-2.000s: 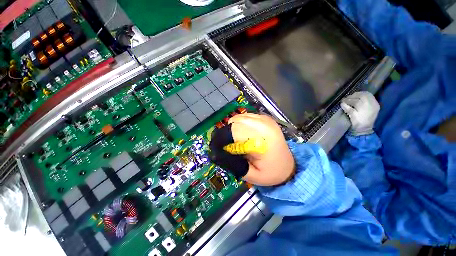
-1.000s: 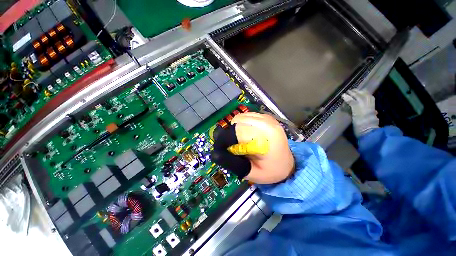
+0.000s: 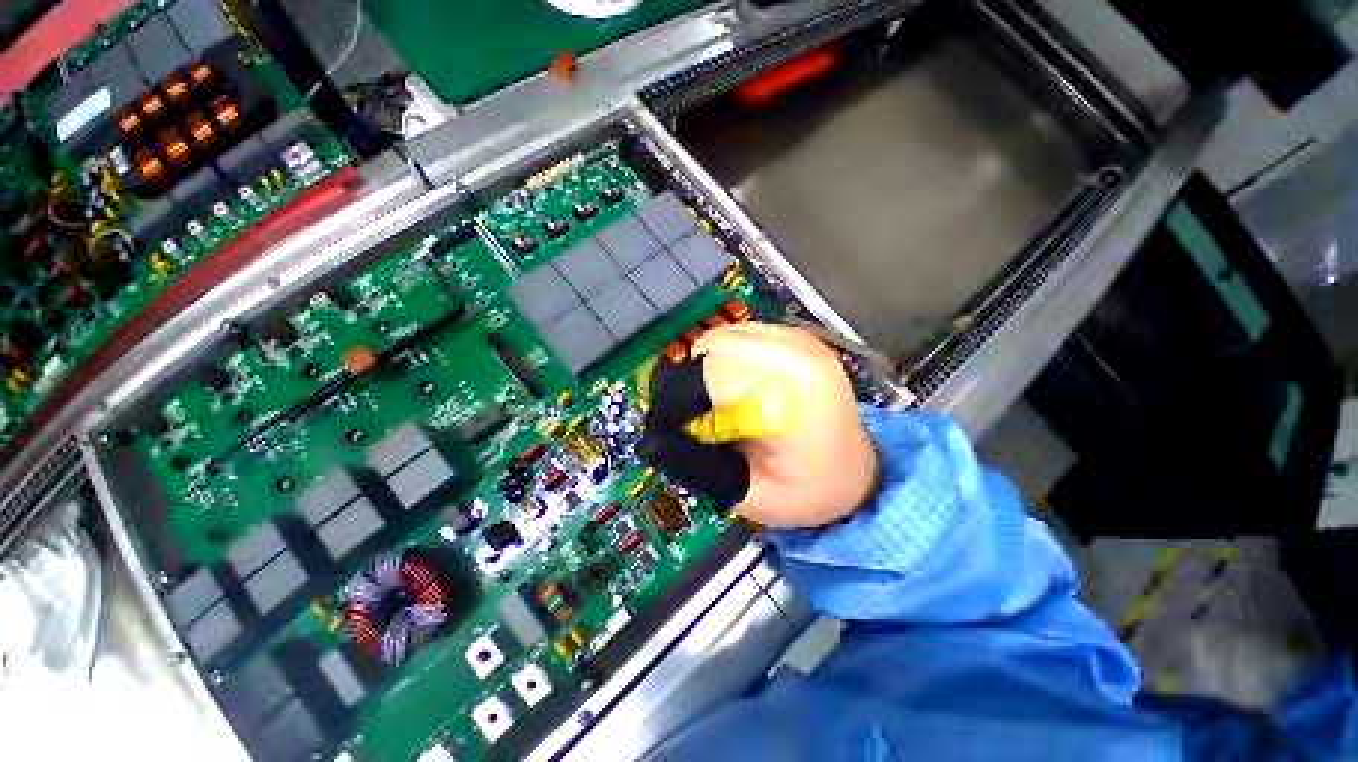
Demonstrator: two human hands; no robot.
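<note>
A large green circuit board (image 3: pixel 432 384) crowded with parts lies in a pale metal frame in front of me. My bare right hand (image 3: pixel 782 424) is over its right part, closed around a black-and-yellow hand tool (image 3: pixel 697 435). The tool's working end and the parts under my fingers are hidden. Grey rectangular blocks (image 3: pixel 623 283) lie behind my hand. A toroidal inductor (image 3: pixel 395 606) with red and pale windings sits near the board's near-left end, beside small white square pads (image 3: pixel 492 719). My left hand is not in view.
Behind the metal rail (image 3: pixel 514 112) lie another populated board (image 3: pixel 75 223) on red material and a green mat (image 3: pixel 462 45). A dark-framed recess (image 3: pixel 879 194) adjoins the board's frame at right. Crumpled whitish material (image 3: pixel 52 596) is at the left edge. A black object (image 3: pixel 1191 402) stands at right.
The neighbouring person's white-gloved hand and blue sleeve at right have left the picture. The board appears slightly shifted right and down. My right hand keeps its grip over nearly the same area.
</note>
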